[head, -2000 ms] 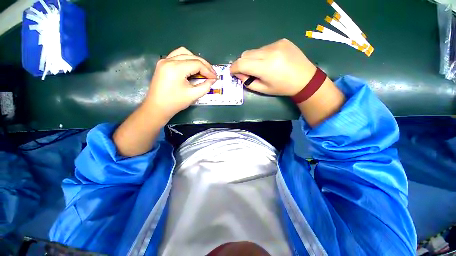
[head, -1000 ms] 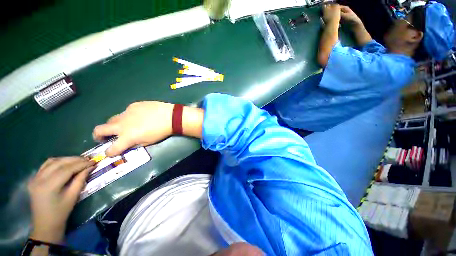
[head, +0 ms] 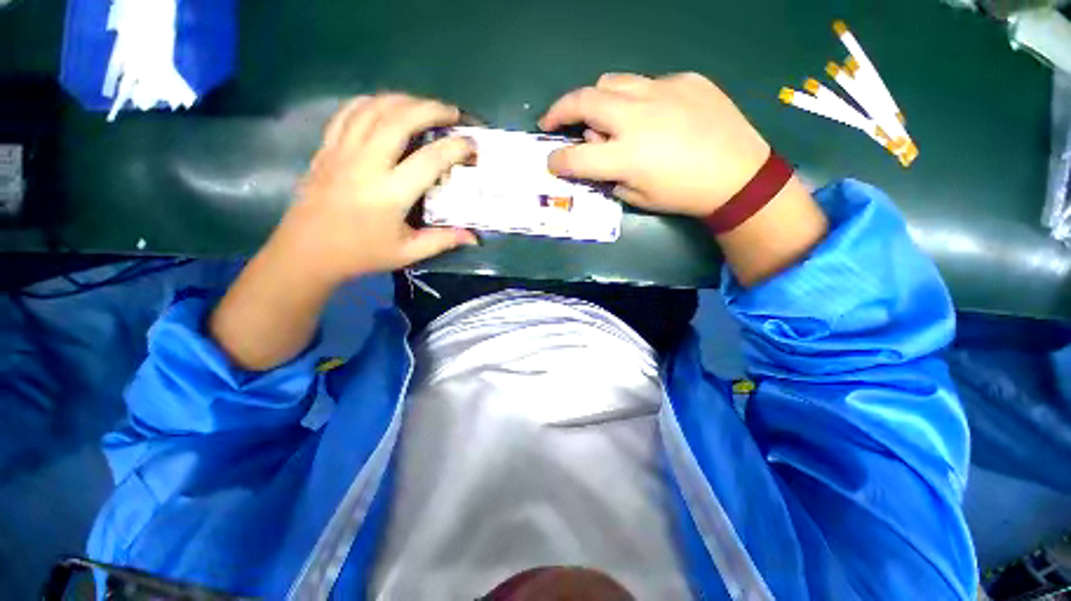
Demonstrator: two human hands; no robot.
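A silvery-white phone mid-frame [head: 517, 194] lies flat on the dark green mat near its front edge, with an orange and dark part inside its right half. My left hand [head: 382, 182] grips its left end, fingers on the top edge and thumb at the bottom edge. My right hand [head: 658, 147] rests on its upper right part with bent fingertips touching the frame; no tool shows in it. What lies under the fingertips is hidden. Several white flex cables [head: 869, 100] with orange ends are fanned out at the right.
A blue bin [head: 211, 53] with heaped white strips [head: 143, 71] stands at the upper left. A clear plastic bag [head: 1061, 176] is cut off at the right edge. A dark box with a white label [head: 11, 179] is at the left edge. The mat's front edge runs before my body.
The view swung to the right and is back on the work. Compared with two seconds ago, my left hand has spread around the phone frame's left end; no dark piece shows at my right fingers.
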